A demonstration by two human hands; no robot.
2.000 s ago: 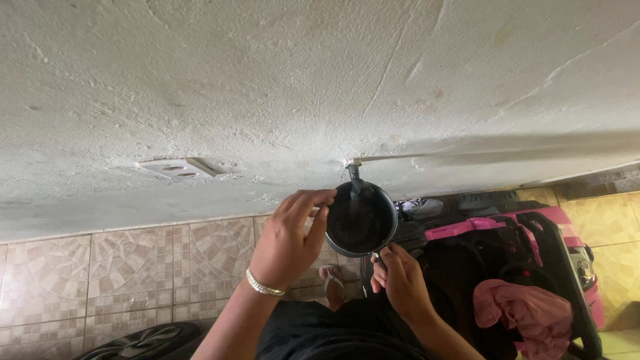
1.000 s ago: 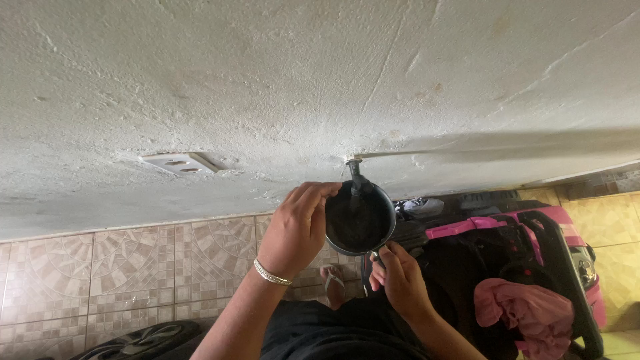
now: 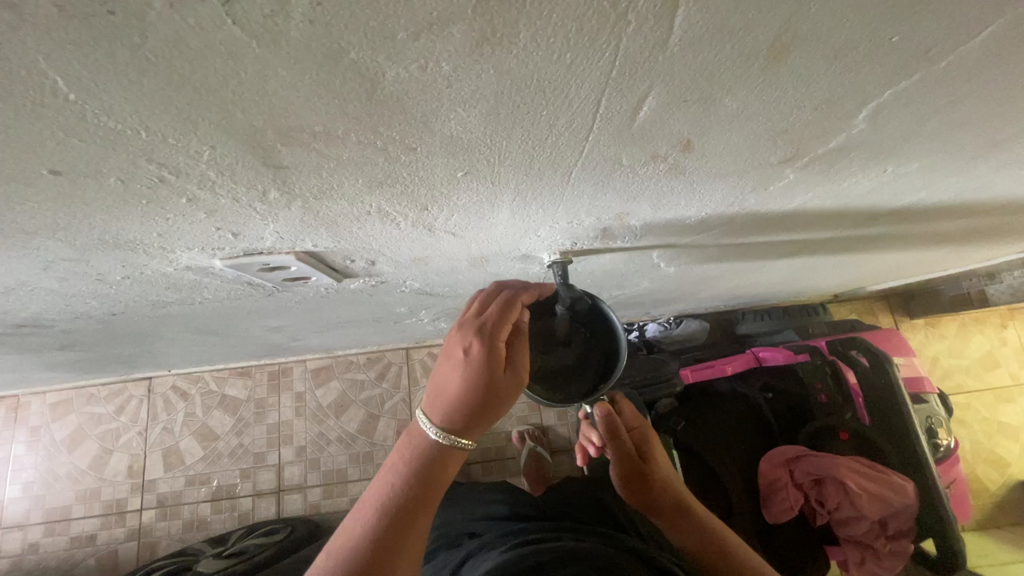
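A dark round vessel with a handle, like a small saucepan or large mug (image 3: 582, 368), is close under a dark faucet (image 3: 562, 280) that sticks out of the wall. The faucet's lower end reaches over the vessel's mouth. My left hand (image 3: 494, 344), with a beaded bracelet on the wrist, is at the vessel's left rim, its fingertips beside the faucet; whether it grips the rim is hard to tell. My right hand (image 3: 632, 448) is closed around the handle below the vessel. The inside is dark, so its contents cannot be made out.
A rough plastered wall (image 3: 400, 144) rises ahead, with a white electrical outlet (image 3: 282, 270) at left. Tiled floor (image 3: 212, 432) lies below. At right are a black and pink suitcase (image 3: 888, 384) and a pink cloth (image 3: 840, 496). A foot in a flip-flop (image 3: 534, 460) shows below.
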